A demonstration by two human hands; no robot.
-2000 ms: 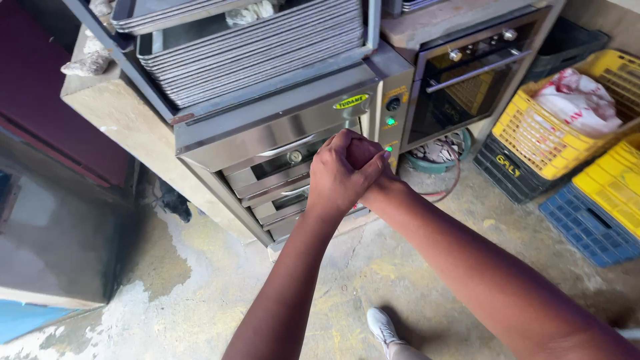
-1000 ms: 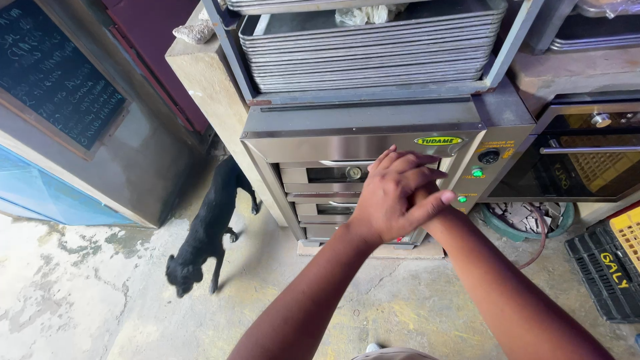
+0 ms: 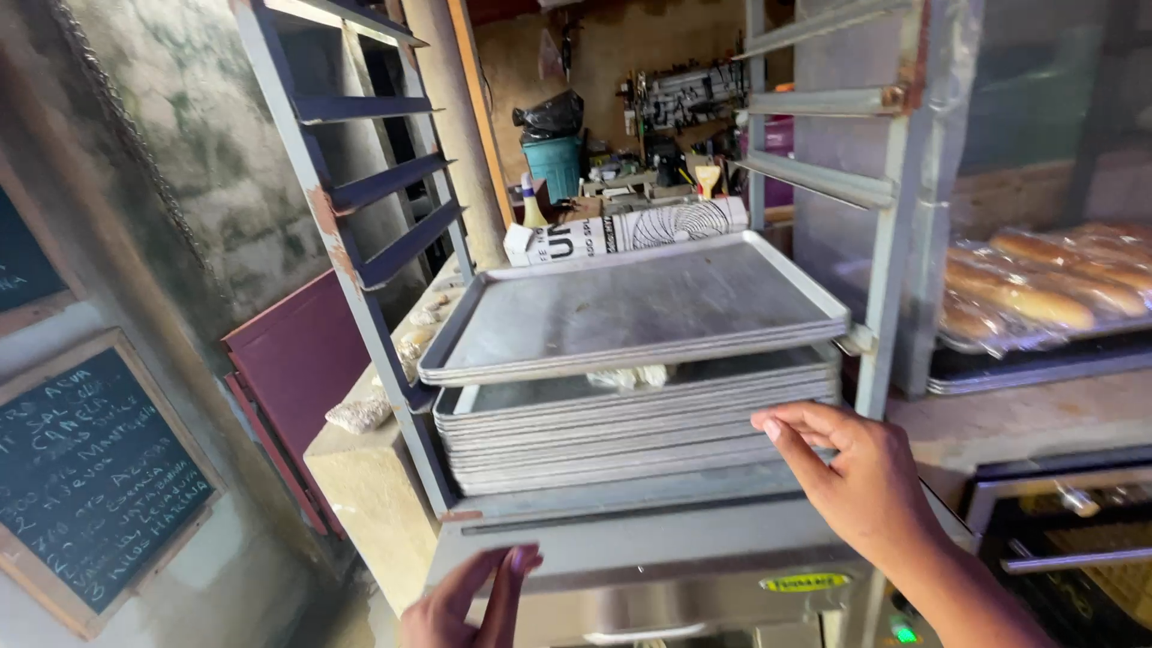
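My right hand is raised in front of the right end of a tall stack of metal baking trays, its thumb and fingertips close together and holding nothing that I can see. Low in the view, my left hand is before the top of a stainless steel oven, fingers bent, with nothing visible in it. Above the stack, a few more trays rest in the metal rack. Crumpled pale plastic lies between the two groups of trays.
Wrapped bread loaves sit on trays at the right, above a second oven. A framed chalkboard with writing leans at the left. A stone-like lump lies on a ledge. Behind the rack are a printed carton and a teal bin.
My hands were clasped together; now they are apart, the left low and the right near the tray stack. The view has tilted up. The black dog seen earlier is out of view.
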